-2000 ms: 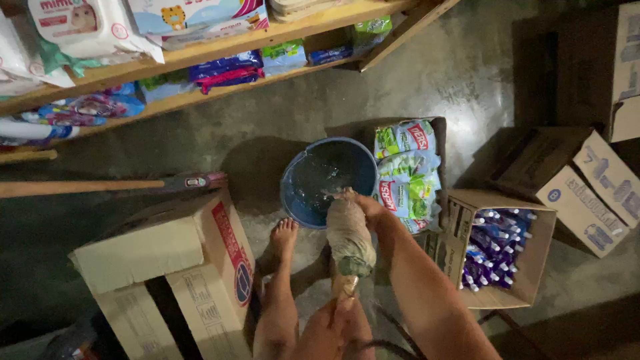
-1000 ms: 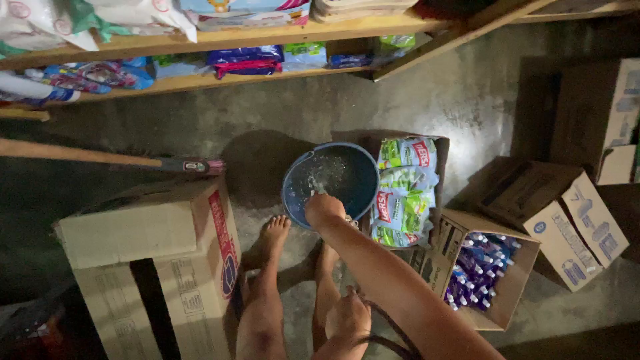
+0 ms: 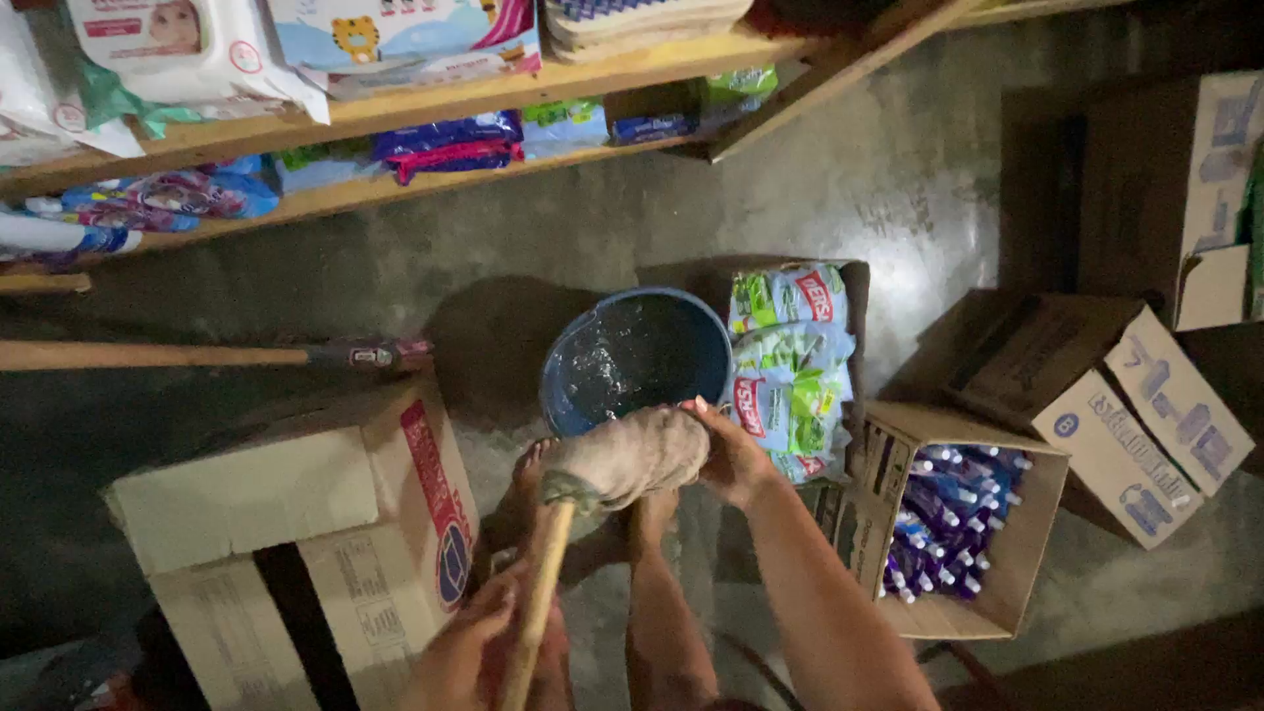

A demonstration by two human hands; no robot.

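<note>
A rolled wet cloth mop head (image 3: 632,456) lies across the front rim of a blue bucket (image 3: 726,341), which holds water with suds. My right hand (image 3: 733,454) grips the far end of the cloth. From the cloth's near end a wooden mop handle (image 3: 541,602) runs down toward me, with my left hand (image 3: 484,617) at its side; the fingers are partly hidden and blurred, and look closed around the handle.
Right of the bucket stands a carton of bagged packs (image 3: 790,375), then an open carton of purple bottles (image 3: 1042,533) and more cartons (image 3: 1116,415). A large cardboard box (image 3: 247,494) and another wooden handle (image 3: 148,355) are at left. Wooden shelves (image 3: 395,104) cross the top.
One second ago my right hand was down at the bucket's front edge, with the cloth mostly out of sight. Now the cloth is up in view, my right hand on its end.
</note>
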